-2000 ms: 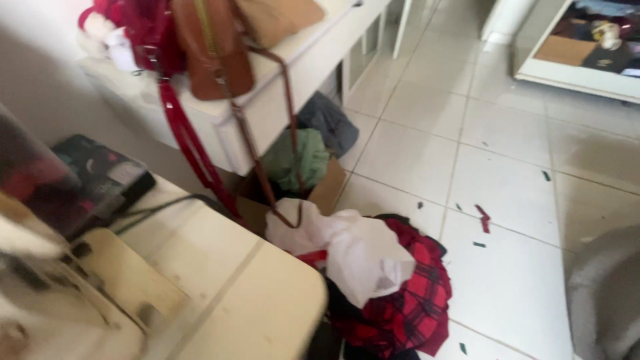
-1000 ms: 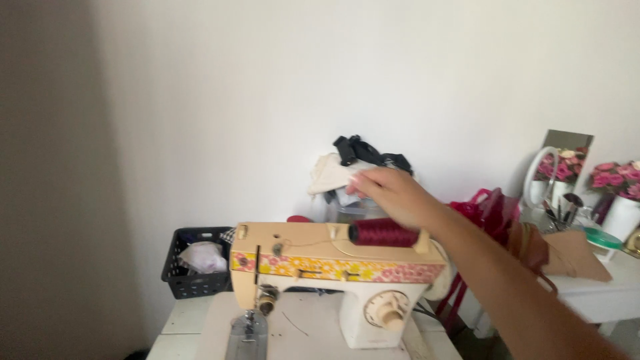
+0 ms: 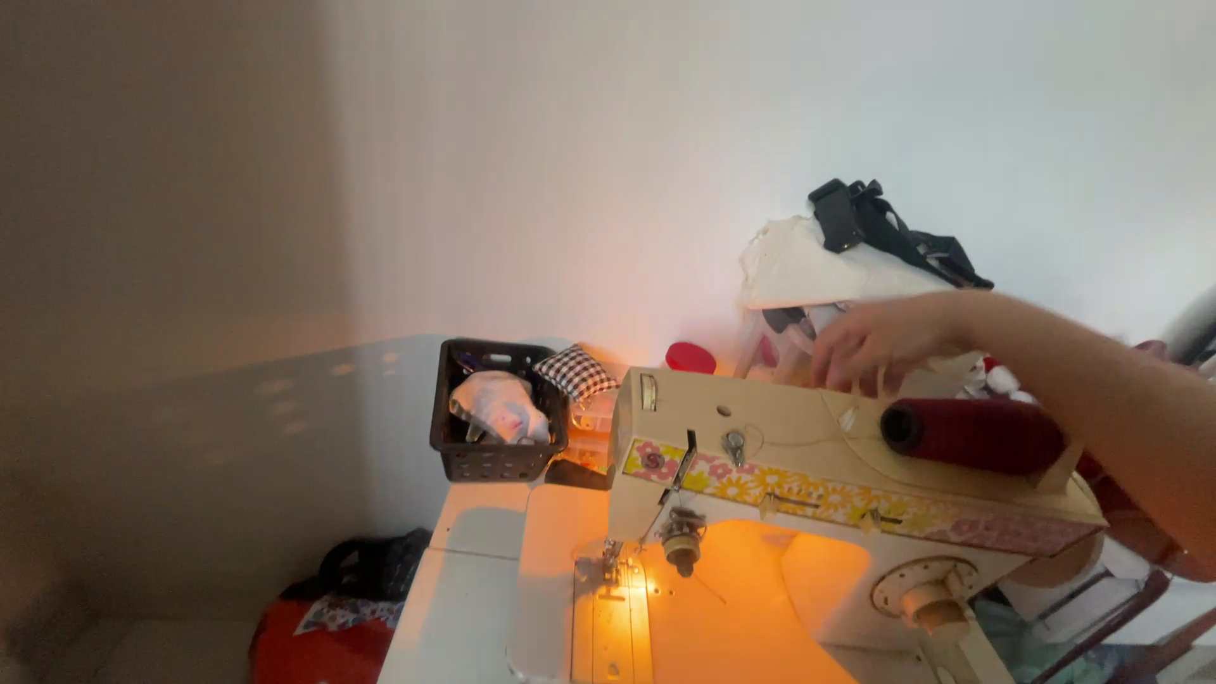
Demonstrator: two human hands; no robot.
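Observation:
My right hand [image 3: 879, 342] reaches in from the right, behind the top of a cream sewing machine [image 3: 722, 408] with a floral strip. Its fingers point down and are partly blurred, so whether they hold anything cannot be told. Just in front of the wrist, a spool of dark red thread [image 3: 978, 435] lies on its side on the machine. The machine's lamp [image 3: 638, 581] glows near the needle. Behind the hand, cream fabric [image 3: 817, 266] with a black buckled strap [image 3: 893, 228] rests on a heap by the wall. My left hand is out of view.
A black plastic basket [image 3: 503, 463] holding a white bundle stands left of the machine, beside a checkered pincushion [image 3: 576, 373]. A red round item [image 3: 691, 358] is near the wall. Red and black fabrics [image 3: 323, 636] lie lower left, below the white table [image 3: 456, 608].
The machine's lamp has come on. My right hand has moved from the cream fabric down to just behind the machine's top. The view has swung over to the machine since the earliest frame.

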